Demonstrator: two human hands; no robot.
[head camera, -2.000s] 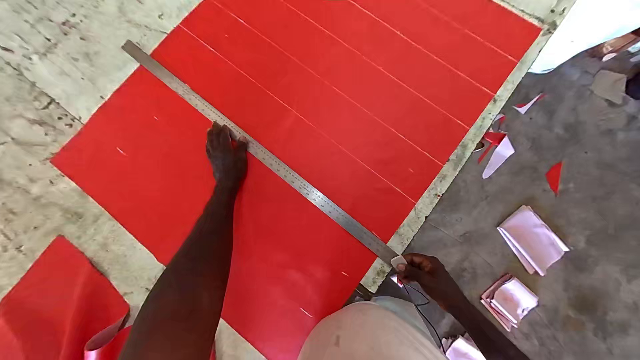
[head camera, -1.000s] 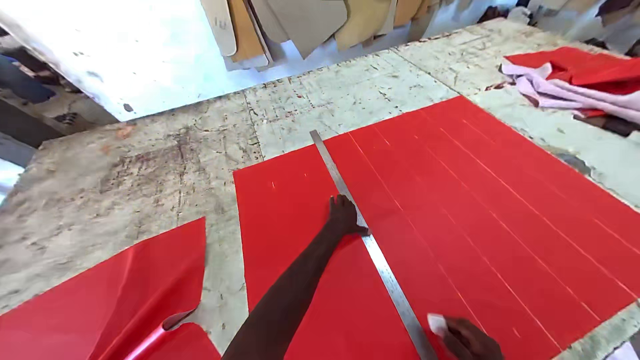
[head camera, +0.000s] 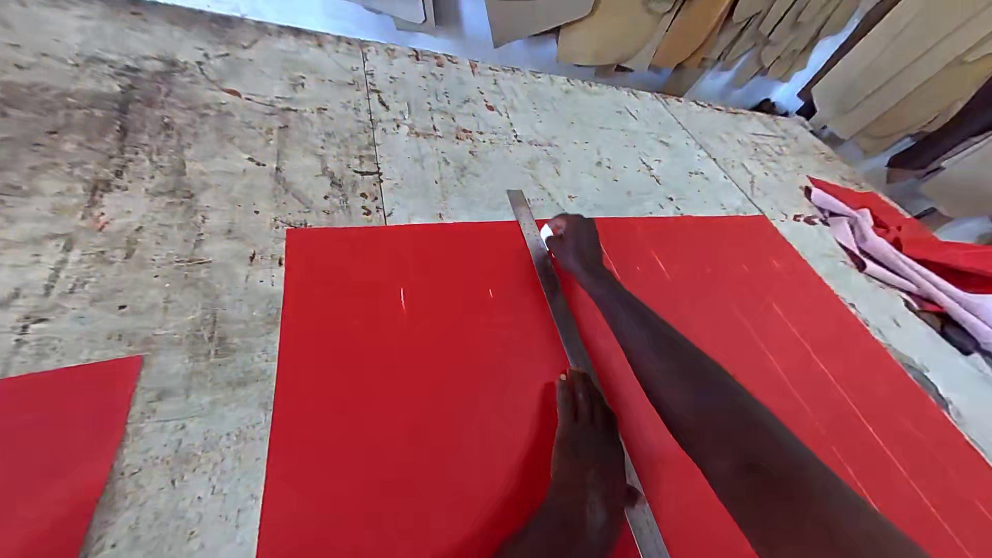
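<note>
A long metal ruler (head camera: 559, 310) lies on a large sheet of red material (head camera: 403, 372) that bears thin pale lines. My left hand (head camera: 587, 449) presses flat on the lower part of the ruler, fingers pointing up along it. Near the ruler's far end, my right hand (head camera: 575, 242) pinches a small white piece, probably chalk (head camera: 546, 234), against the ruler's right edge, by the far edge of the sheet. To the right of the ruler run several of the pale lines; two short marks show to its left.
The worn, stained tabletop (head camera: 256, 139) surrounds the sheet. Another red piece (head camera: 54, 449) lies at the lower left. Red and pale pink cloth (head camera: 899, 240) is heaped at the right edge. Tan flat pattern pieces (head camera: 612, 35) hang beyond the table's far edge.
My right hand has moved with the white piece from the ruler's near end to its far end. My left hand stays on the ruler. The view has turned a lot.
</note>
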